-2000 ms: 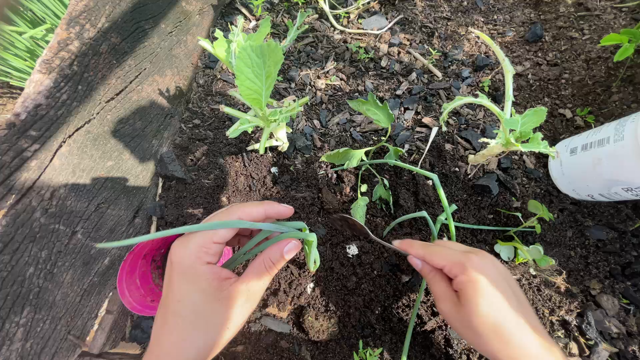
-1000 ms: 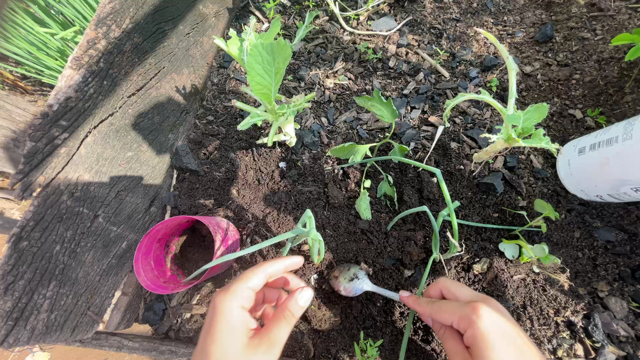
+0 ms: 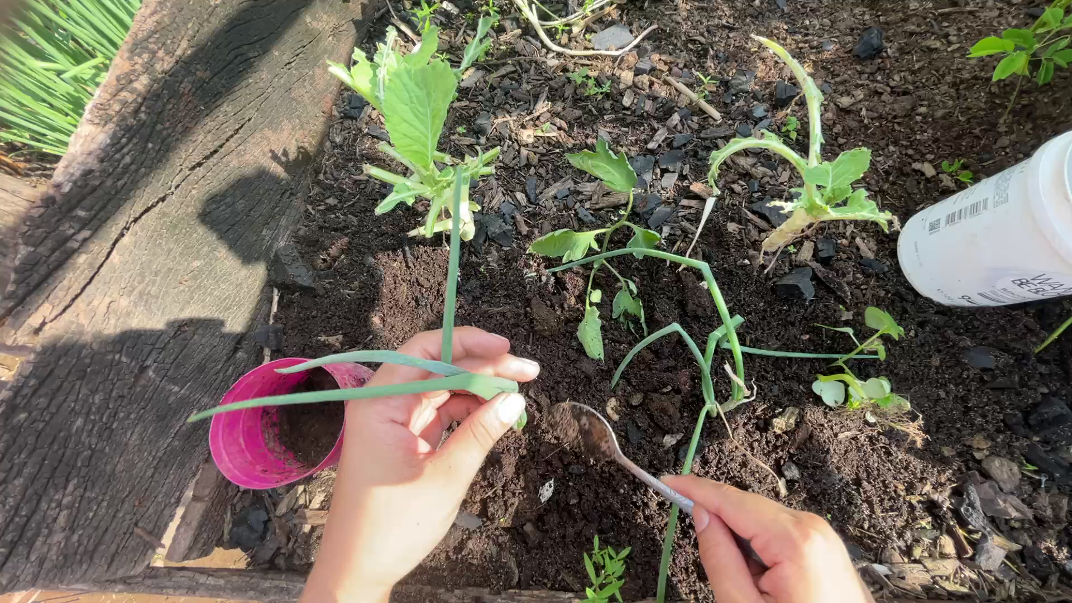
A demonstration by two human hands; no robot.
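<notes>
My left hand [image 3: 427, 444] pinches the bent leaves of a green onion plant [image 3: 452, 383] between thumb and fingers; its lower part is hidden. In my right hand [image 3: 770, 536] is the handle of a metal spoon [image 3: 641, 473], whose soil-covered bowl rests at the dark soil [image 3: 536, 502] just right of my left hand. Another onion plant [image 3: 708, 377] with folded leaves lies on the soil beyond the spoon. Behind my left hand, a pink plastic pot [image 3: 243, 444] with soil inside leans by the wooden edge.
A weathered timber beam [image 3: 167, 226] borders the bed at left. Leafy seedlings [image 3: 419, 126] stand at the back left, a stripped brassica stem [image 3: 808, 193] at the back right. A white plastic tub [image 3: 988, 226] with printing lies at the right edge. A small seedling [image 3: 867, 385] is nearer.
My left hand, apart from the onion plant a second ago, now grips its leaves. The spoon's bowl has turned, and soil covers it.
</notes>
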